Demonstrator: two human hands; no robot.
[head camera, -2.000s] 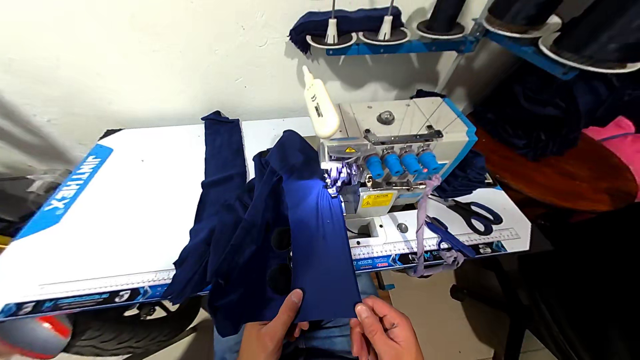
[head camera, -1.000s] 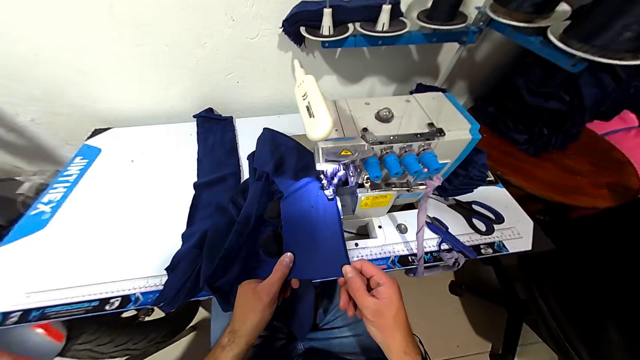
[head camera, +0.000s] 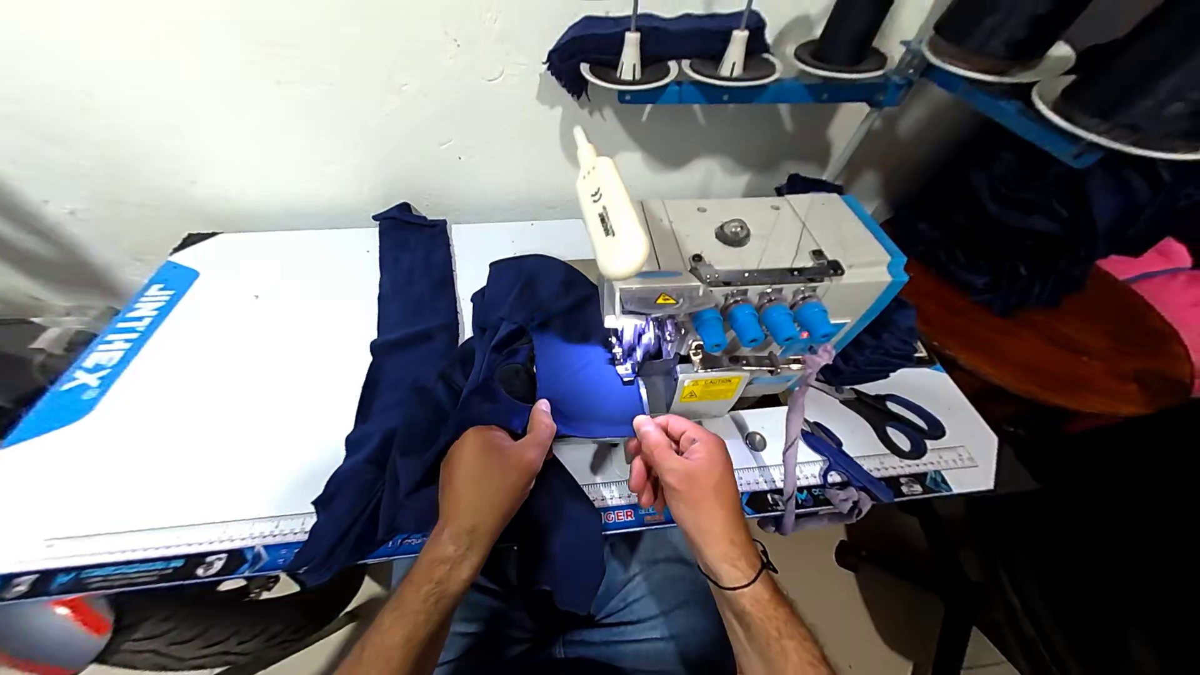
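Note:
Navy fabric (head camera: 591, 380) lies flat at the needle and presser foot area of an overlock sewing machine (head camera: 750, 272), lit by the machine's lamp. My left hand (head camera: 497, 469) pinches the near left part of this fabric between thumb and fingers. With thumb and index finger, my right hand (head camera: 684, 469) holds its near right corner, just below the presser foot (head camera: 623, 361). More of the navy cloth (head camera: 403, 375) is bunched to the left across the white table, and part of it hangs over the front edge above my lap.
Dark-handled scissors (head camera: 891, 422) and blue thread snips (head camera: 848, 464) lie right of the machine, beside a hanging pale fabric strip (head camera: 795, 450). A thread stand (head camera: 769, 91) with dark cones is above. A brown round stool or tabletop (head camera: 1050, 347) stands at the right.
Both hands have moved toward the machine with the fabric's near edge. The flat stretch of fabric between hands and presser foot has become much shorter.

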